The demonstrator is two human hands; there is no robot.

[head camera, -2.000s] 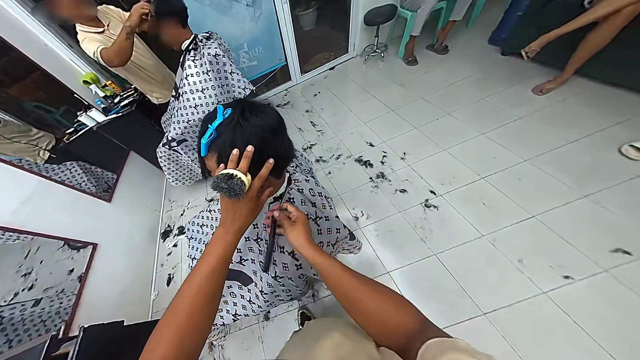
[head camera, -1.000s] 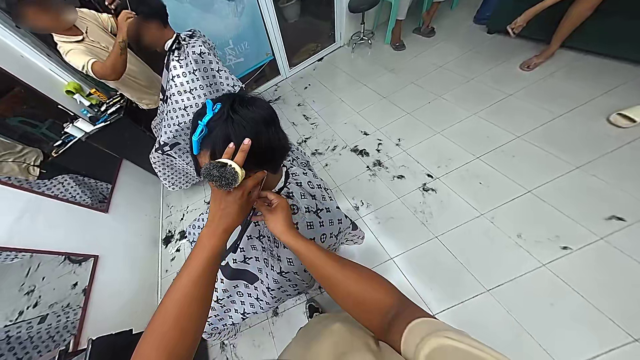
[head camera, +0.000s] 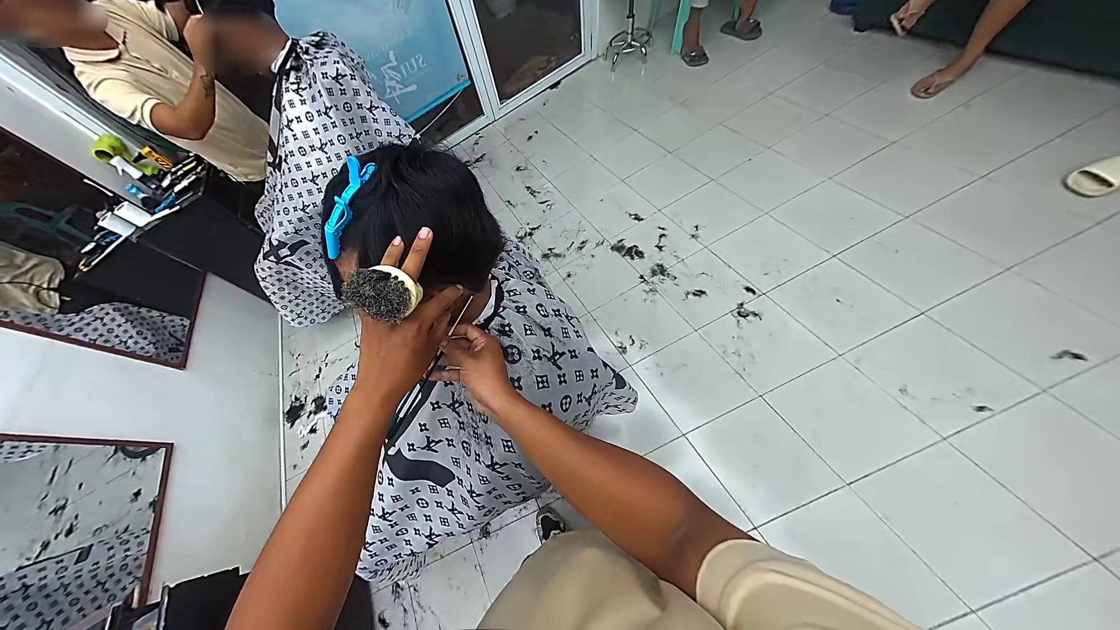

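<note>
A seated client with dark hair (head camera: 429, 197) wears a white patterned barber cape (head camera: 560, 350). A blue sectioning clip (head camera: 346, 210) sits in the hair on the left side. My left hand (head camera: 398, 328) lies against the head near the ear, two fingers raised, with a round neck brush (head camera: 382, 293) on it. Close below the ear, my right hand (head camera: 472, 359) grips a thin straight razor (head camera: 459, 317); its exact form is partly hidden by my fingers. The tips of both hands are very close together at the nape.
Cut hair (head camera: 628, 251) lies scattered on the tiled floor. A mirror (head camera: 52, 79) at the left reflects people and a caped client. Grooming tools (head camera: 166, 179) lie on a dark counter (head camera: 206, 223). A wheeled stool (head camera: 630, 39) and seated people's feet are at the back.
The thin dark tool seen pointing down below my right hand two seconds ago is now mostly hidden, and a thin bright edge shows near the neck. Both hands have drawn closer together.
</note>
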